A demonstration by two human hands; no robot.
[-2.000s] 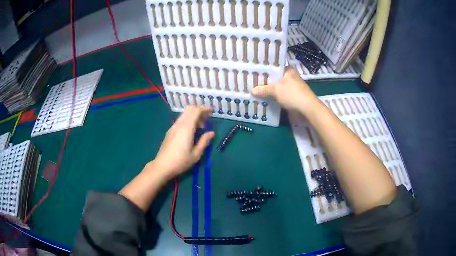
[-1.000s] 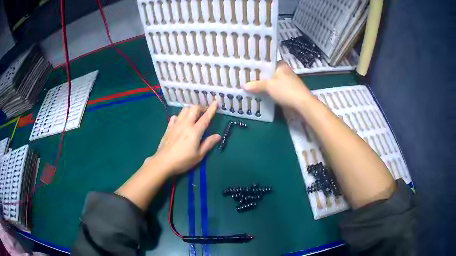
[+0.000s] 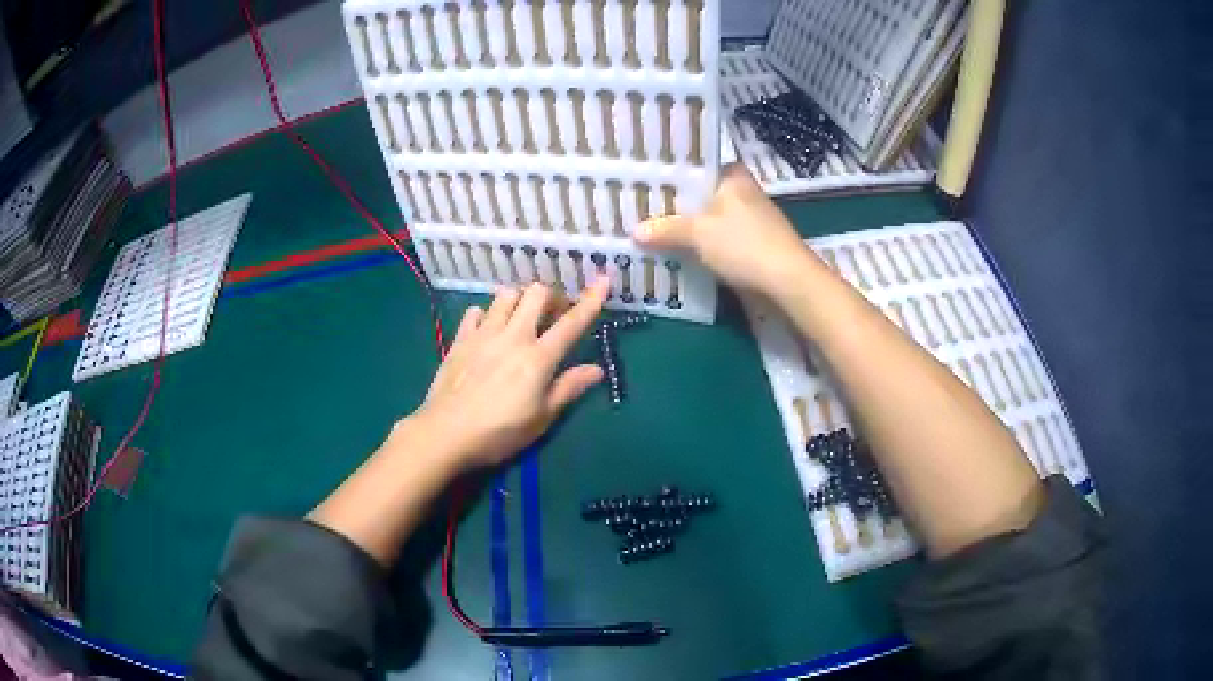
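Note:
A white slotted foam tray (image 3: 532,166) stands tilted upright in front of me. My right hand (image 3: 729,237) grips its right edge, thumb on the front face. Small dark drivers sit in several slots of its bottom row. My left hand (image 3: 512,366) is at the bottom row, index finger extended to a slot, other fingers spread; I see nothing held in it. A bent driver stack (image 3: 613,359) lies on the mat just right of my left hand. A group of driver stacks (image 3: 649,512) lies nearer me.
A black test probe pen (image 3: 579,635) with a red and black lead lies near the front. A right-hand tray (image 3: 984,319) holds a dark driver heap. Another heap (image 3: 794,131) sits on a tray by leaning trays (image 3: 865,60) and a yellow tube (image 3: 974,100). More trays (image 3: 166,286) are at left.
My left hand has moved right along the bottom row, its index finger now extended. The bent stack has turned, its long part now nearly upright in view. The whole view has shifted slightly.

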